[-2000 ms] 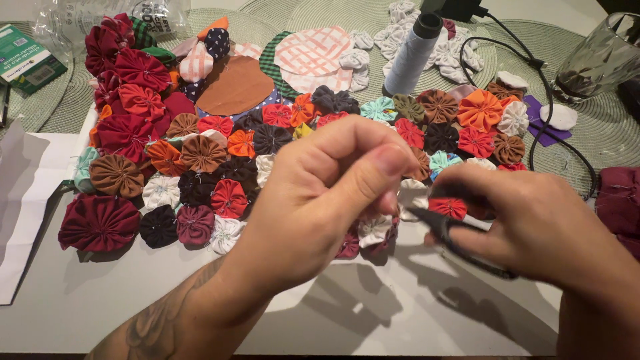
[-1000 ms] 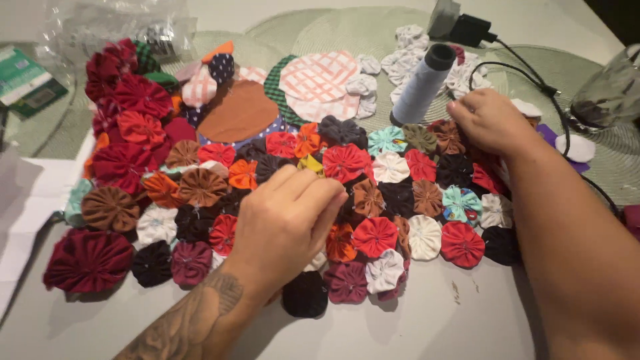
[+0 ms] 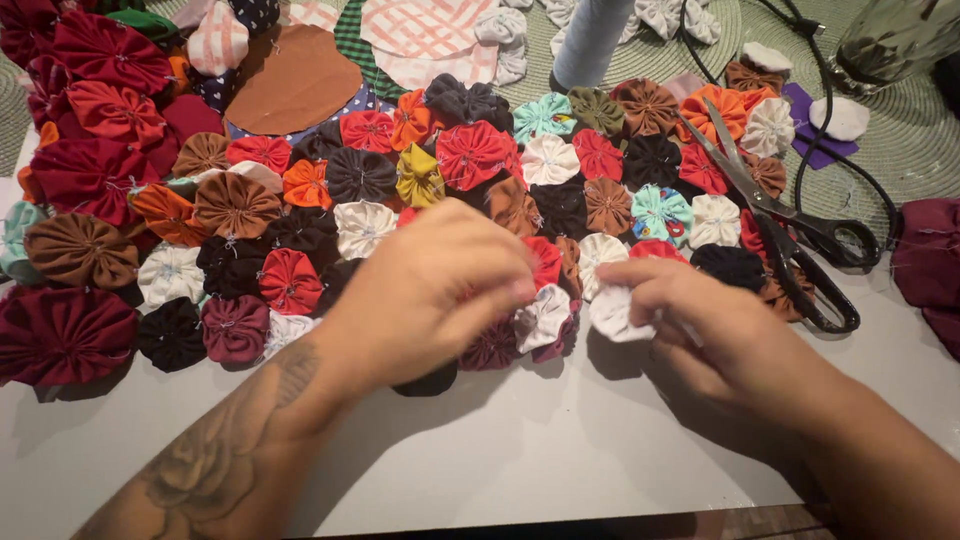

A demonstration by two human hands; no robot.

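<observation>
Many gathered fabric yo-yos in red, brown, black, white and orange lie joined in rows across the table. My right hand (image 3: 697, 330) pinches a white fabric yo-yo (image 3: 619, 313) between thumb and fingers at the near edge of the rows. Over the middle of them is my left hand (image 3: 442, 292), slightly blurred, its thumb and forefinger together; whether it holds thread or a needle cannot be seen. Between the hands sits another white yo-yo (image 3: 542, 318). Black-handled scissors (image 3: 757, 196) lie with blades apart on the yo-yos at the right.
A cone of pale blue thread (image 3: 592, 41) stands behind the rows. Brown fabric circle (image 3: 296, 79) and checked pieces lie at the back left. A black cable (image 3: 825, 97), a glass (image 3: 892, 41) and maroon fabric (image 3: 930, 270) are at the right, and woven placemats run along the back.
The scissors, in my right hand two seconds ago, now lie on the yo-yos. My right hand has come back from beside the thread cone and holds a white yo-yo. The view has moved closer.
</observation>
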